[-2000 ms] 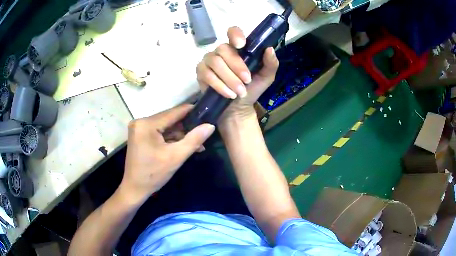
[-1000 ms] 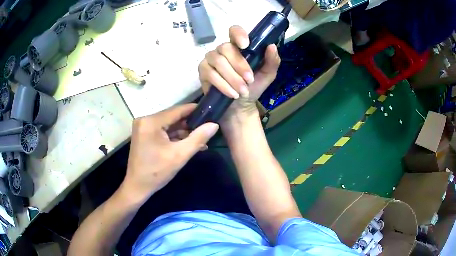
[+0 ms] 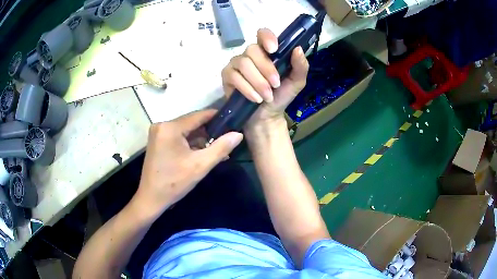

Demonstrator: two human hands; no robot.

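Note:
My right hand (image 3: 264,82) is wrapped around a thick black electric screwdriver (image 3: 231,117), which slants from upper right to lower left. My left hand (image 3: 182,158) has its thumb and fingers closed around the screwdriver's lower end. A small shiny spot shows between those fingers, but the tip and anything else there are hidden. A grey slim handle cover (image 3: 229,24) lies on the bench beyond my right hand. A hand screwdriver with a pale yellow handle (image 3: 152,79) lies on the pale sheet to the left.
Grey fan housings (image 3: 41,109) are heaped along the bench's left. Small dark parts (image 3: 207,26) lie near the cover. A carton of blue parts (image 3: 327,110) stands below the bench edge at right. A red stool (image 3: 428,76) and an open carton with white pieces (image 3: 376,234) are further right.
The view has shifted slightly, so the bench items appear a little further right and the screwdriver on the sheet slightly lower too. Both hands keep nearly the same hold on the black tool.

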